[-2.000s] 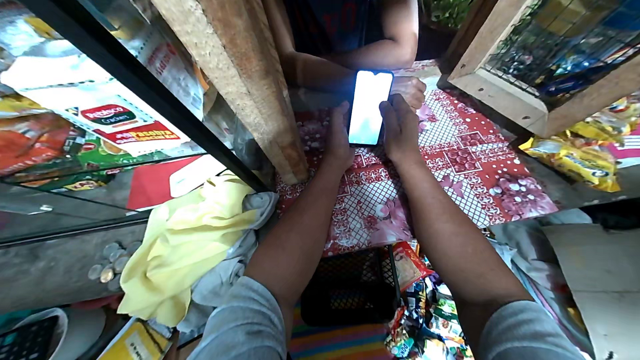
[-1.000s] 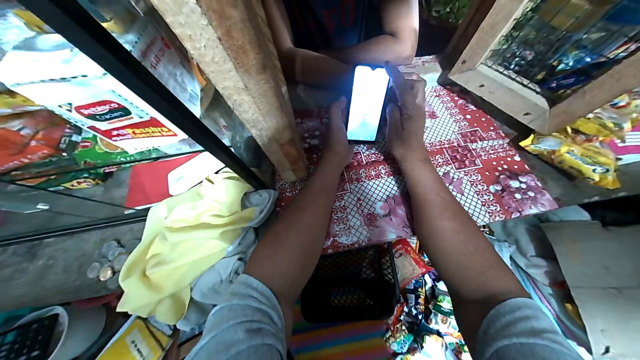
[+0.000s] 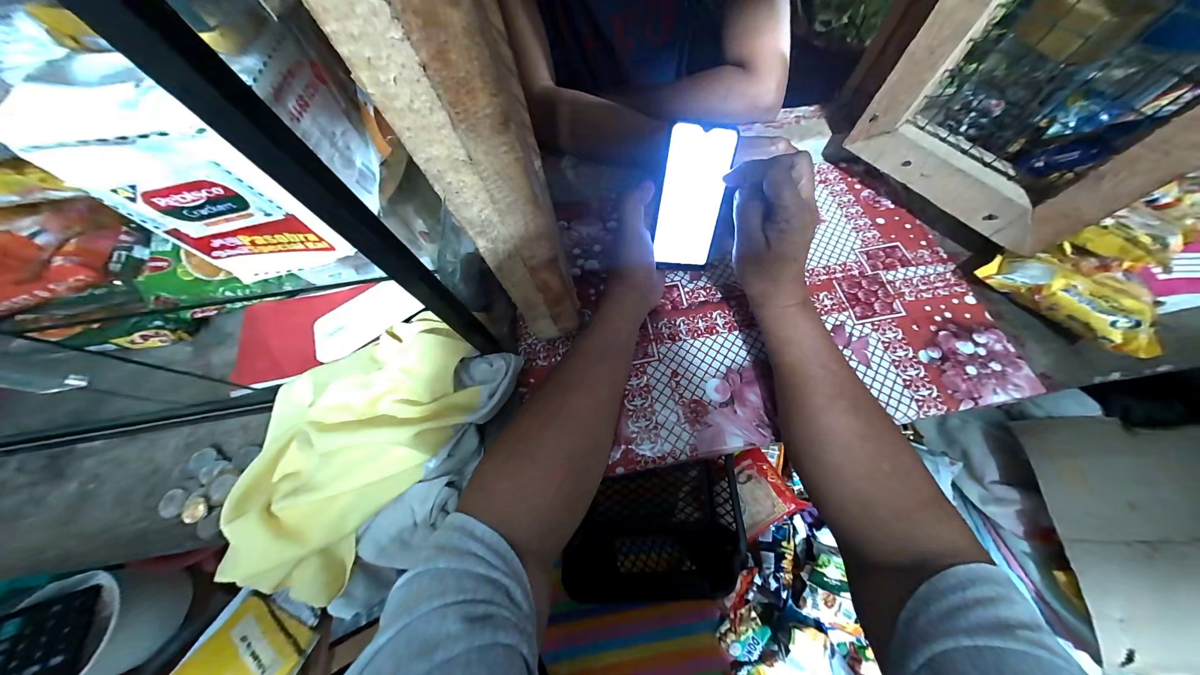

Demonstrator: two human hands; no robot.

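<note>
A smartphone (image 3: 696, 195) with a glaring white screen stands out above the red and white patterned tablecloth (image 3: 712, 375). My left hand (image 3: 637, 248) grips it along its left edge, thumb pointing up. My right hand (image 3: 776, 220) is at the phone's right edge, its fingers bent and an index fingertip by the side of the screen; whether it also bears the phone's weight cannot be told. What the screen shows is lost in the glare.
Another person's folded arms (image 3: 647, 117) rest just beyond the phone. A wooden post (image 3: 469, 141) and glass case stand left, near a yellow cloth (image 3: 347, 450) and coins (image 3: 208, 487). A black basket (image 3: 656, 534) and snack packets lie below; a wooden-framed mesh panel (image 3: 956, 169) is right.
My right hand's fingers have shifted from the phone's upper right edge to a more bent pose beside the screen. My left hand has stayed on the phone.
</note>
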